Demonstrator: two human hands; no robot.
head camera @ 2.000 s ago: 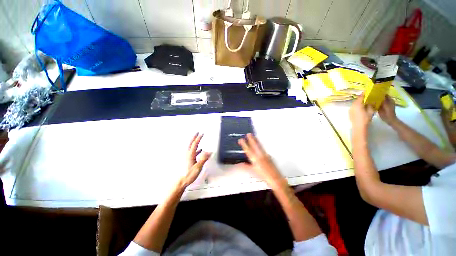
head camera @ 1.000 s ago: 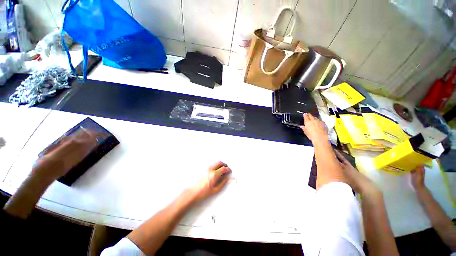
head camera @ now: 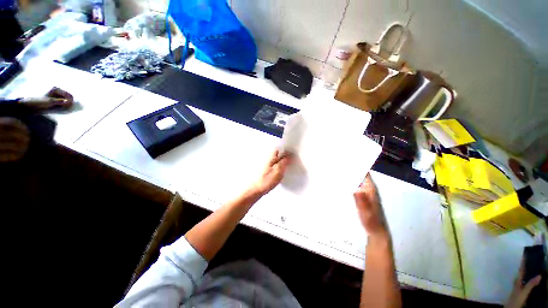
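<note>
An open box sleeve [head camera: 330, 144] is held up over the bench with its plain white inside facing me. My left hand [head camera: 276, 171] grips its left edge. My right hand [head camera: 369, 207] is at its lower right edge, with the fingers partly hidden behind the card. A black inner tray box [head camera: 142, 136] lies tilted on the bench to the left, with a small white product [head camera: 165, 123] in its middle. A stack of flat covers [head camera: 393, 135] lies behind the held sleeve, partly hidden by it.
A clear plastic bag [head camera: 271, 115] lies on the black band [head camera: 210, 96]. Flat covers [head camera: 289, 77], a blue bag [head camera: 213, 33], a brown tote [head camera: 372, 78] and a kettle [head camera: 423, 96] stand behind. Yellow cartons [head camera: 474, 174] lie right. Other people's hands show at far left and lower right.
The view has swung left. My right hand has come back from the cover stack, and an open sleeve is now between my hands. The black box at left now shows its open tray.
</note>
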